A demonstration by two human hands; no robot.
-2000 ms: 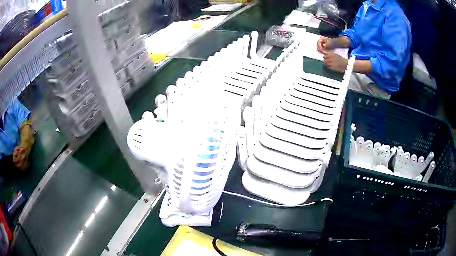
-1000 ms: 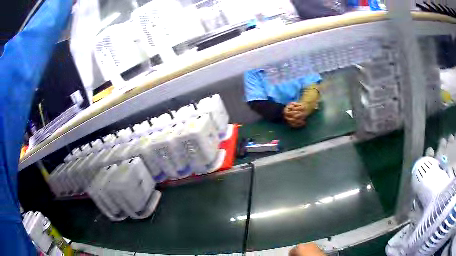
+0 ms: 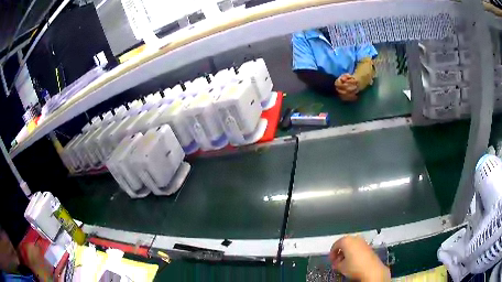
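Note:
One bare hand of mine, which looks like my right hand [image 3: 360, 261], is at the bottom edge, right of centre. Its fingers are curled over the shallow clear screw box [image 3: 320, 264], where small dark specks show. Whether the fingertips pinch anything cannot be seen. My left hand is not in the picture. A white fan [image 3: 484, 237] stands at the right edge, cut off by it. A yellow-edged mat [image 3: 426, 276] shows only as a strip at the bottom right.
Beyond the pale rail [image 3: 325, 242] runs the shiny green conveyor [image 3: 352, 165], with white finished bodies [image 3: 159, 160] at left. A grey post [image 3: 479, 110] rises at right. A person in blue [image 3: 330, 55] sits across, hands together. Another worker's partial arm is at lower left.
The view has swung left from the stacked white parts and dark crate to the conveyor. My hand, a sliver at the bottom edge one second ago, now shows more fully at the screw box.

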